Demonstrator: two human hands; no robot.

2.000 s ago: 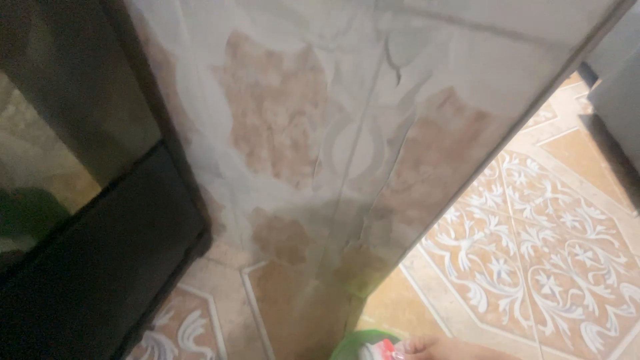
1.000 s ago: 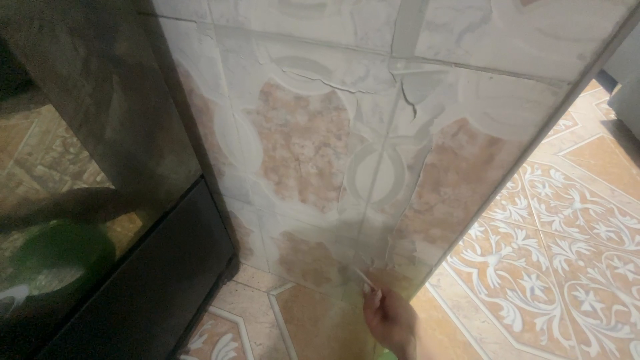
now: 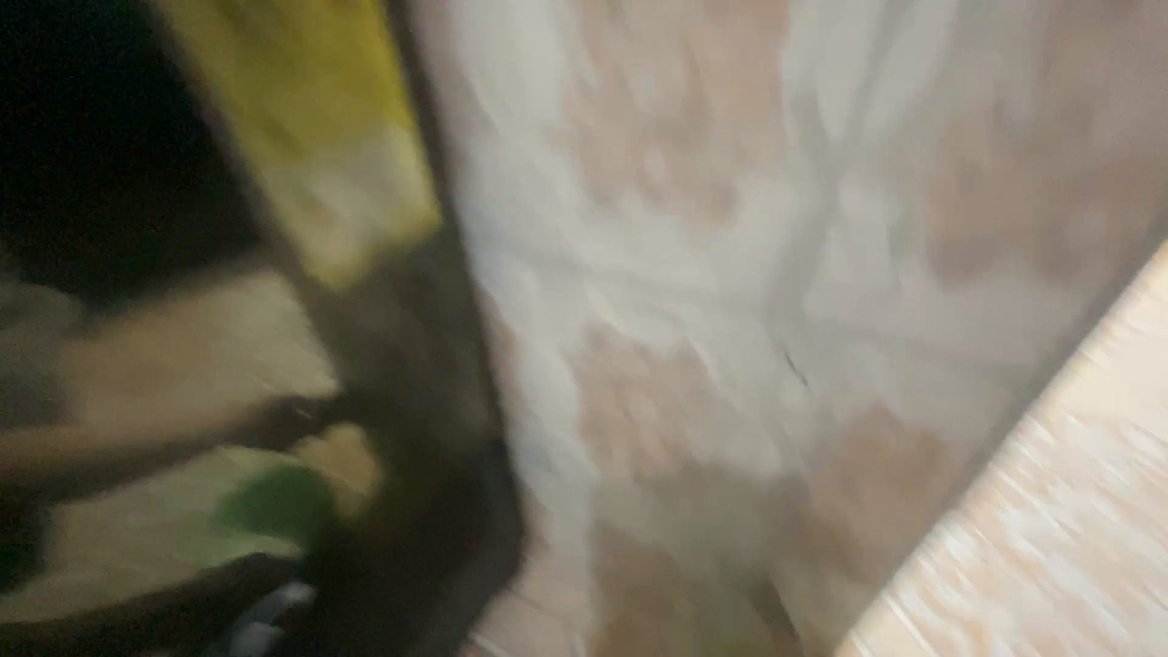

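Observation:
Neither of my hands shows directly in the blurred head view. A tiled wall [image 3: 657, 274] with white and brown patterns fills the middle, and a thin dark crack [image 3: 796, 367] marks its lower part. On the left, a dark glossy panel [image 3: 411, 365] carries dim reflections. Among them are an arm-like shape [image 3: 164, 447] and a rounded green object [image 3: 278, 502], both too blurred to make out further. What my hands hold or touch is hidden from view.
Patterned floor tiles [image 3: 1049, 520] lie to the right of the wall's slanting edge. More floor [image 3: 525, 616] shows at the bottom, between the dark panel and the wall. A yellow reflection [image 3: 338, 137] runs down the upper left.
A hand was at the foot of the wall at the lower right of centre a second ago; it is out of view now. The view has shifted and blurred.

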